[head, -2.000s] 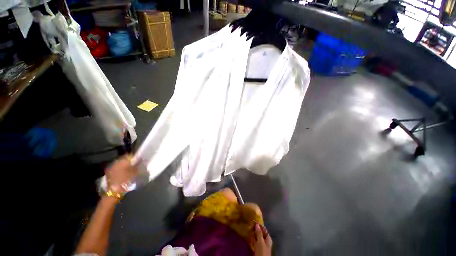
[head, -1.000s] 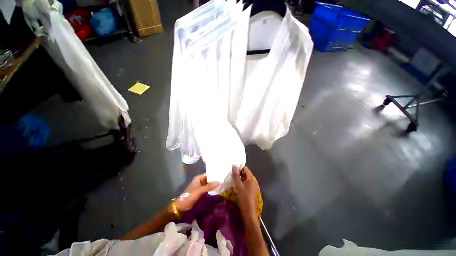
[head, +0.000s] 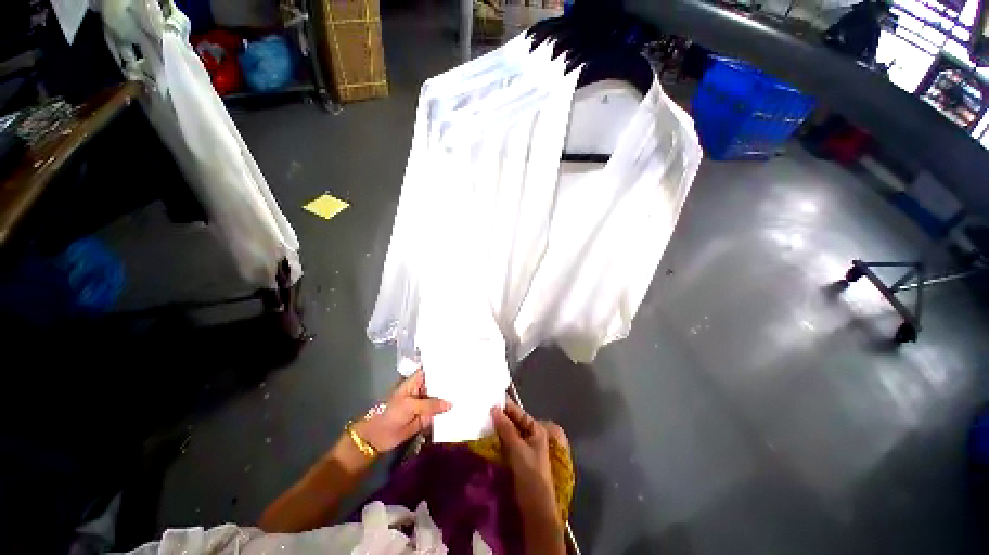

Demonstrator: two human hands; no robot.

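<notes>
Several white shirts (head: 488, 206) hang bunched on black hangers (head: 591, 43) in front of me, overexposed in places. A sleeve comes down toward my lap, and its cuff (head: 466, 403) is spread flat between my hands. My left hand (head: 405, 412) grips the cuff's left edge with thumb and fingers. My right hand (head: 523, 434) holds its lower right edge. The cuff's details are washed out by glare.
A thick grey rail (head: 759, 43) crosses the upper right. A blue crate (head: 748, 106) stands beyond the shirts. White cloth (head: 222, 163) hangs from a table at the left. A yellow square (head: 326, 206) lies on the floor. A wheeled stand (head: 895, 298) is at the right.
My left hand was out to the left with a sleeve and came in to my lap. Since one second ago, the cuff has been spread flatter between both hands. The view has tilted up slightly.
</notes>
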